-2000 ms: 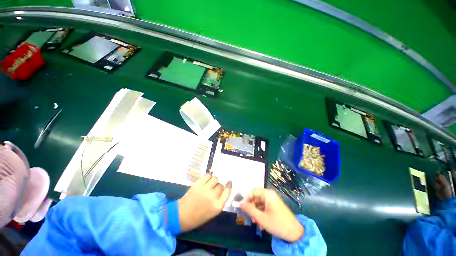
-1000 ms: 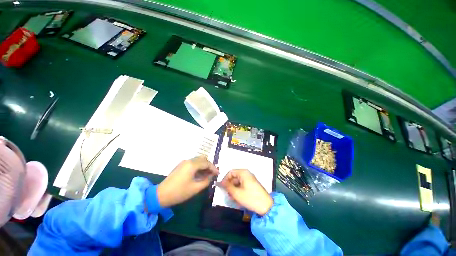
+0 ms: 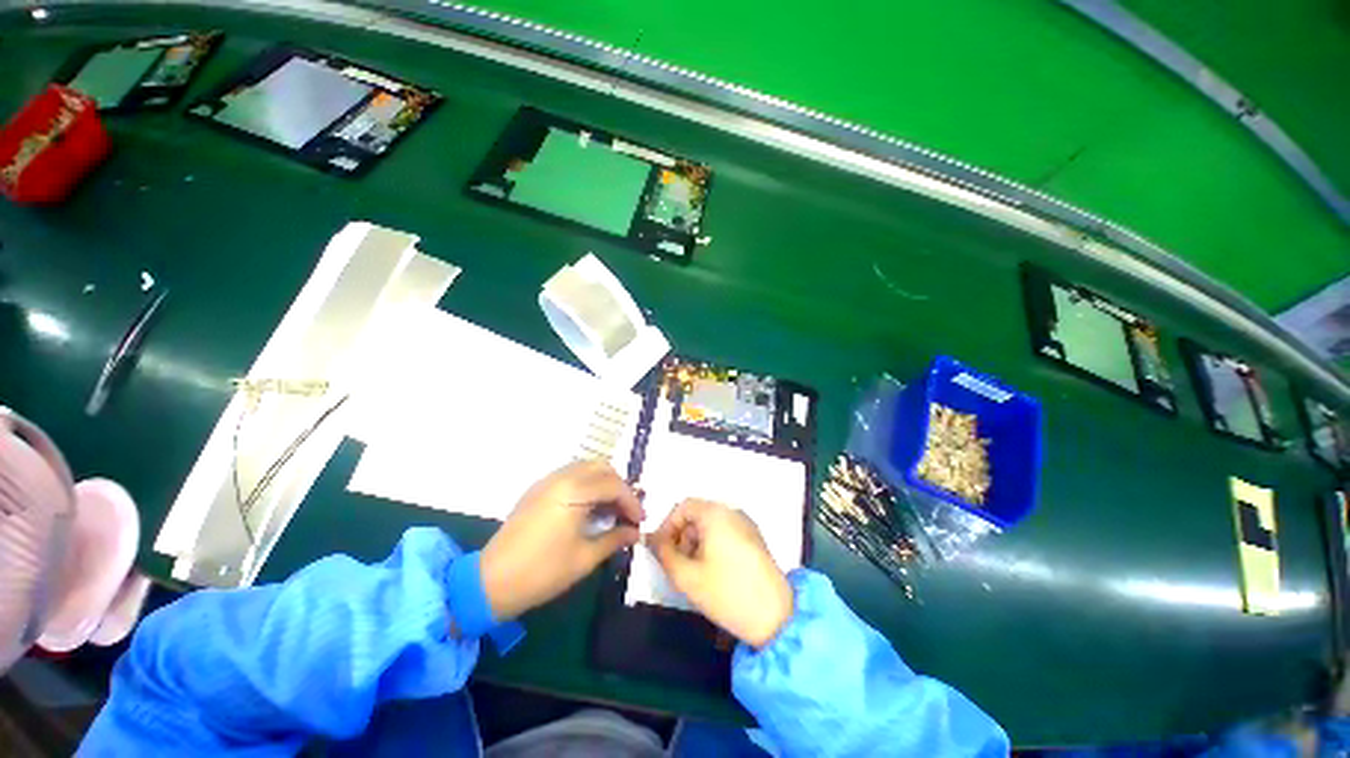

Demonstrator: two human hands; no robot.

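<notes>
An open tablet unit [image 3: 726, 481] lies in front of me, its circuit board [image 3: 723, 403] at the far end and a white panel below. My left hand [image 3: 566, 536] is at the panel's left edge, fingertips pinched, with a small greyish piece at the fingers. My right hand [image 3: 721, 566] is over the panel, thumb and fingers pinched close to the left fingertips. What the right fingertips hold is too small to tell. A white adhesive sticker sheet [image 3: 474, 422] lies left of the tablet, its strip column partly behind my left hand.
A blue bin [image 3: 970, 444] of tan parts and a pile of dark small components [image 3: 866, 518] on clear plastic are right. A curled white liner [image 3: 604, 319] lies above the sheet. Long white strips [image 3: 304, 385], a red bin [image 3: 54, 145] and a pink fan [image 3: 67, 541] are left. Several tablets line the back.
Since two seconds ago both hands have moved from the panel's near part up to its left edge and come together. The other person's hand at the far right has gone from view.
</notes>
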